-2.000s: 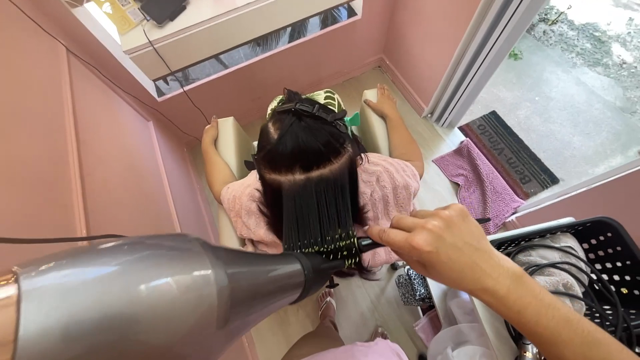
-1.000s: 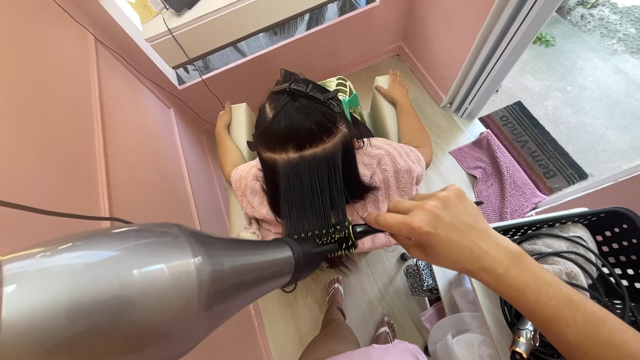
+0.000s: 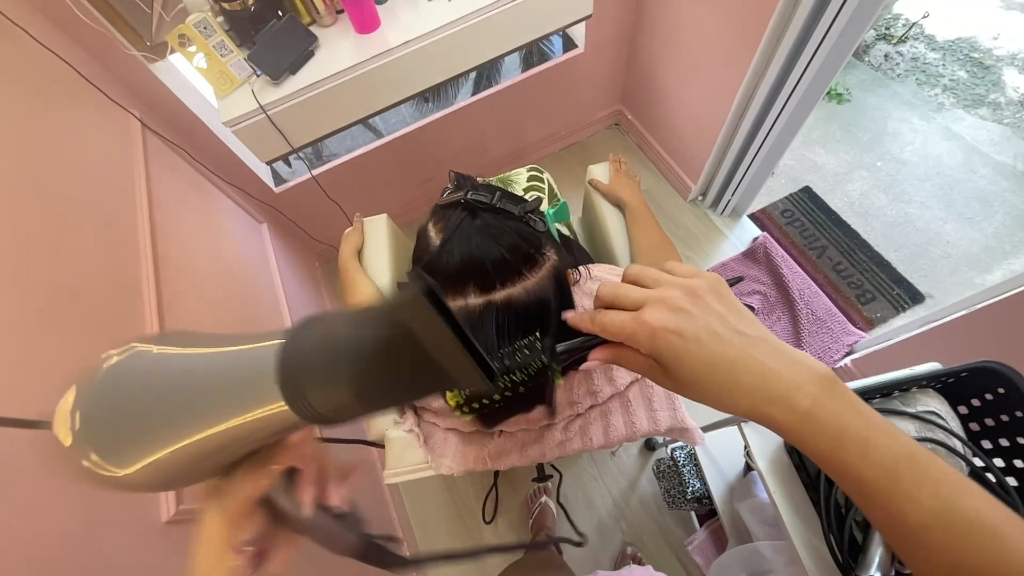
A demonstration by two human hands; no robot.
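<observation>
A seated person's dark hair (image 3: 488,264) is parted across the head, its top held by black clips (image 3: 496,202) and a green clip (image 3: 558,218). My right hand (image 3: 656,320) grips the dark handle of a hairbrush (image 3: 520,372), whose yellow-green bristles show in the lower back hair. On the left, my blurred left hand (image 3: 296,480) is closed on the handle of a grey hair dryer (image 3: 200,408). The dryer's wide black nozzle (image 3: 384,352) points at the hair beside the brush and hides part of it. A pink towel (image 3: 560,432) covers the person's shoulders.
Pink walls (image 3: 216,272) stand left and ahead. A white counter (image 3: 336,88) holds bottles and a black device. At lower right, a black basket (image 3: 988,400) with cables stands on a white cart. A doormat (image 3: 840,256) lies by the sliding door, near a purple cloth (image 3: 788,300). Cords hang below the chair.
The dryer has turned and risen against the hair, and my left hand has come into view on its handle. The brush stays at the lower hair, held by my right hand.
</observation>
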